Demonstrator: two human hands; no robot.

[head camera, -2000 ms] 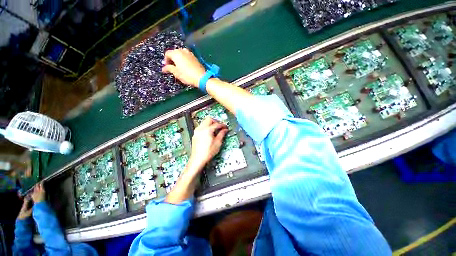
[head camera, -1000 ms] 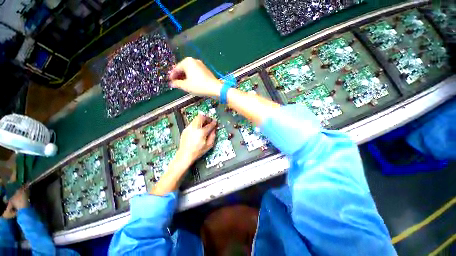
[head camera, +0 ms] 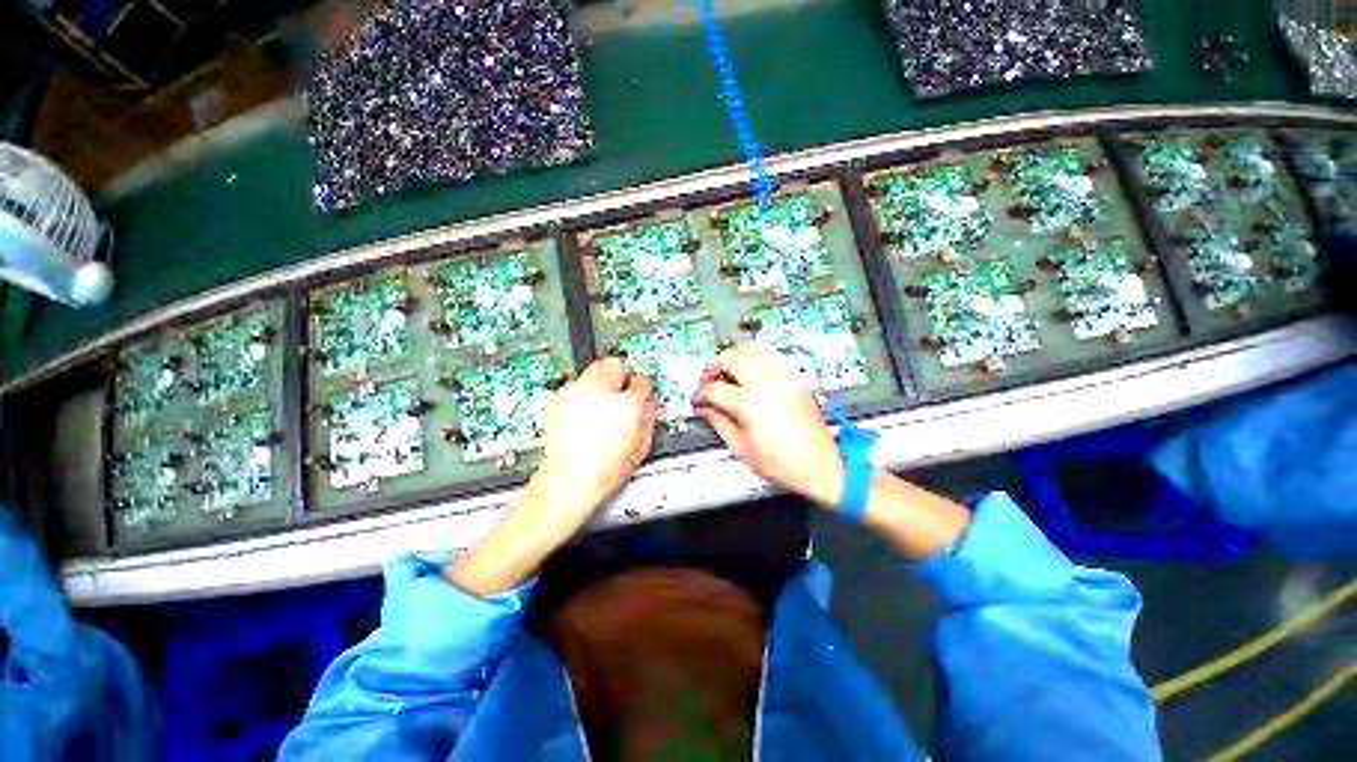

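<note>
Green circuit boards sit in a carrier [head camera: 581,313] in front of me, one board [head camera: 673,357] between my hands at its near left. My left hand [head camera: 603,424] is at that board's left edge, fingertips bent together. My right hand [head camera: 767,417], with a blue wrist strap [head camera: 856,471], is over the board's right side, thumb and fingers pinched. Whether either hand holds a small part cannot be seen. A blue coiled cord [head camera: 729,93] runs down across the carrier to the strap.
Dark glittering component piles lie behind the line, one at left [head camera: 447,97] and one at right [head camera: 1019,37]. More carriers stand on both sides. A white fan [head camera: 45,223] is at far left. The pale rail [head camera: 447,536] is nearest me. Blue sleeves show at both edges.
My right hand has come back from beside the left component pile to the board next to my left hand. My left hand is now lower on the carrier. The view has turned and shifted.
</note>
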